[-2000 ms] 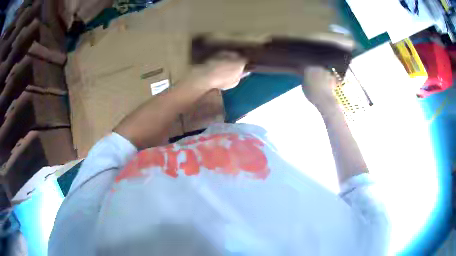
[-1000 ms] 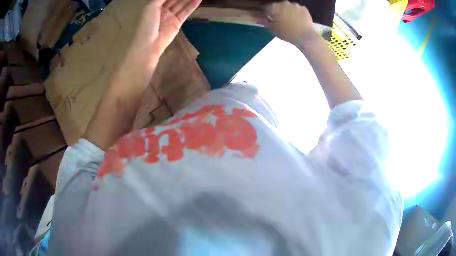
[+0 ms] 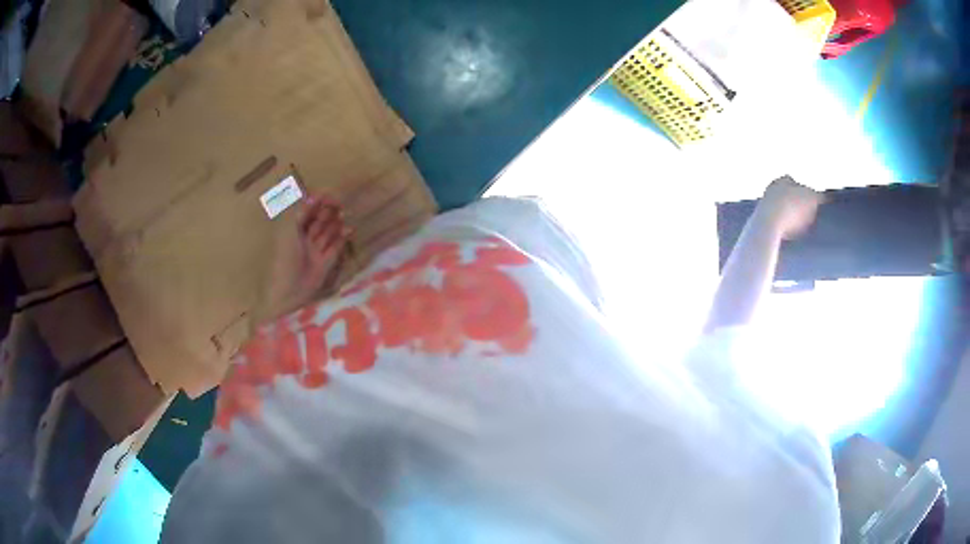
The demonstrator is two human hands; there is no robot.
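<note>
My right hand (image 3: 792, 208) is closed on the near-left edge of a dark, long open box (image 3: 877, 232), held out at the right over the glare. The inside of the box looks dark. My left hand (image 3: 322, 236) is over the flat carton blanks (image 3: 181, 218) on the table, its fingers partly curled, holding nothing that I can see. The top blank has notched edges, a slot and a small white label (image 3: 282, 198) just beside my left fingers.
Folded cartons (image 3: 90, 367) stand in a row at the left edge. The dark green table top (image 3: 457, 85) lies beyond the blanks. A yellow basket (image 3: 670, 90) and a red object (image 3: 857, 23) are at upper right. A clear plastic item (image 3: 888, 494) is at lower right. Strong glare covers the floor.
The dark box has moved from the top of the view to the far right in my right hand. My left hand has let go of it and come down over the blanks.
</note>
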